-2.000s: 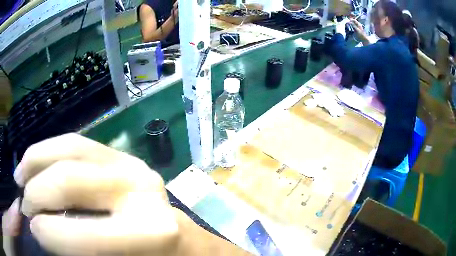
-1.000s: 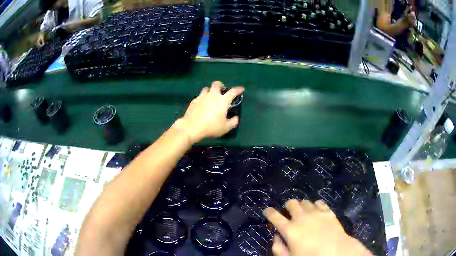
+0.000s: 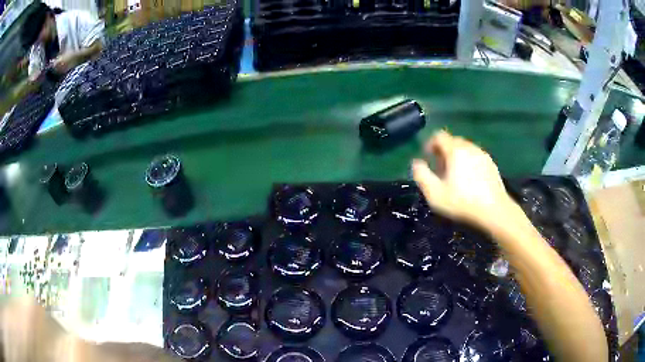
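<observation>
A black cylindrical unit [image 3: 393, 124] lies on its side on the green conveyor belt. My right hand [image 3: 460, 177] is just right of and below it, above the tray's back edge, with fingers curled but apart and nothing visible in them. It does not appear to touch the unit. My left hand [image 3: 32, 332] is a blur at the lower left, cut off by the picture edge; its grip cannot be told. The glossy black tray [image 3: 265, 212] lies in front of me with rows of round shapes; several on the left and middle show shiny printed tops. My right forearm hides part of its right side.
Several black cylinders [image 3: 167, 180] stand upright on the belt [image 3: 283, 134] at left. Thick black tray stacks [image 3: 155, 71] lie beyond it. A white post [image 3: 590, 85] and a clear bottle [image 3: 601, 145] are at right. A person [image 3: 71, 42] sits at the upper left.
The view has swung left from the post side to the tray, then shifted slightly. My left hand has left the belt for the lower left. My right hand has moved up from the tray towards the belt.
</observation>
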